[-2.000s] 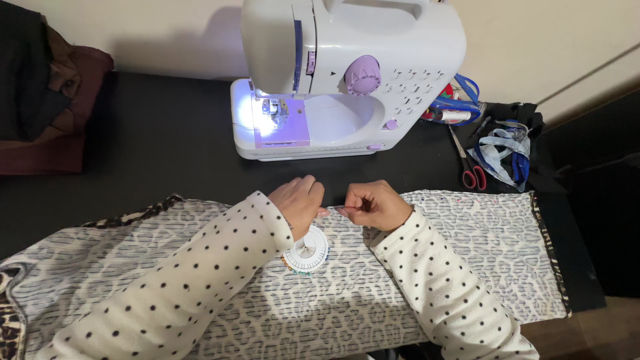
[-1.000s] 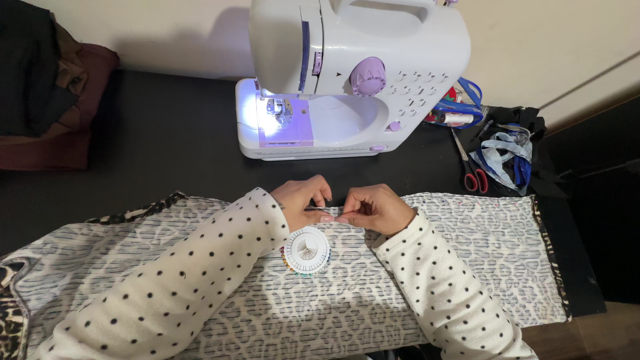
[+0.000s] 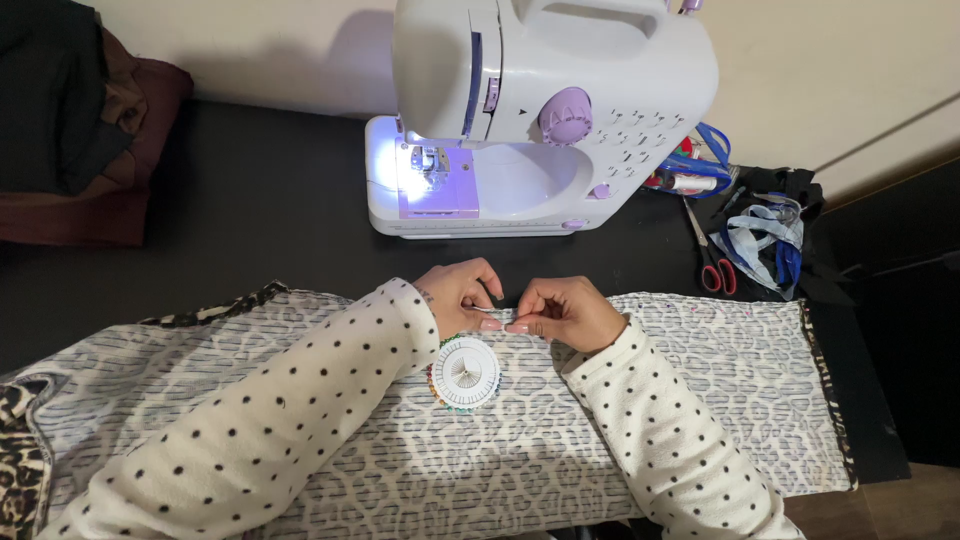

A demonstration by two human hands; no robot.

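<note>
A length of leopard-print fabric [image 3: 525,450], pale side up, lies across the black table. At its far edge my left hand [image 3: 465,296] pinches the fabric between thumb and fingers. Close beside it on the right, my right hand [image 3: 566,311] grips the same edge, thumb tip almost touching the left one. Whether a pin is between the fingertips cannot be told. A round wheel of pearl-headed pins [image 3: 465,373] rests on the fabric just below my left hand. Small coloured pin heads show along the fabric's far edge to the right.
A white and purple sewing machine [image 3: 555,187], its lamp lit, stands beyond the fabric. Red-handled scissors [image 3: 709,259], fabric scraps [image 3: 765,236] and a clear blue-trimmed pouch [image 3: 697,169] lie to its right. Dark folded cloth [image 3: 82,150] is piled at the back left.
Both hands stay at the fabric's far edge, with small shifts of the fingers. The pin wheel, partly covered by my left hand two seconds ago, now shows more fully.
</note>
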